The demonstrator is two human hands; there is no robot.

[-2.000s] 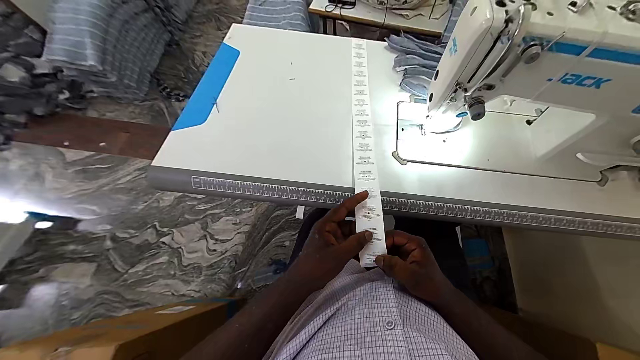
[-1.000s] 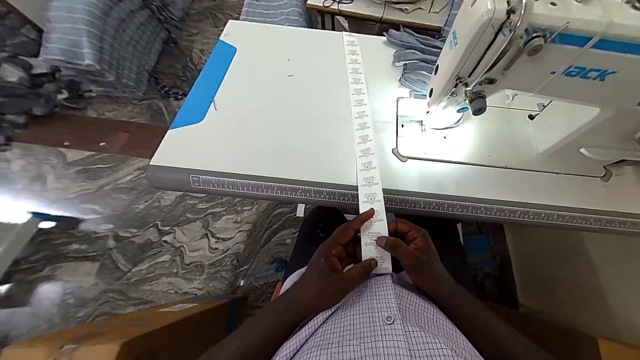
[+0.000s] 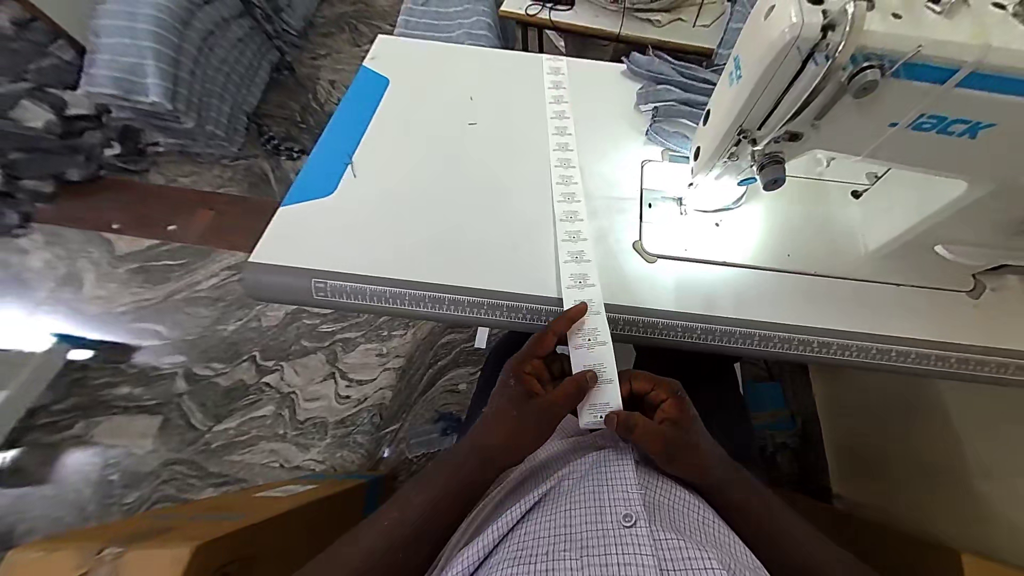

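A long white strip of printed care labels runs from the far edge of the white sewing table over its near edge to my lap. My left hand holds the strip near its lower end, thumb on top and index finger stretched along it. My right hand pinches the strip's lower right corner between thumb and finger. To the right of the strip stands a white Jack sewing machine, its lamp lighting the needle area.
Grey-blue fabric pieces lie behind the machine head. A ruler band runs along the table's front edge. Striped fabric stacks stand at the far left, a cardboard box at the lower left. Another table is behind.
The far end of the strip has swung right a little and lies straighter. My right hand has slid down from higher on the strip to its lower corner since one second ago.
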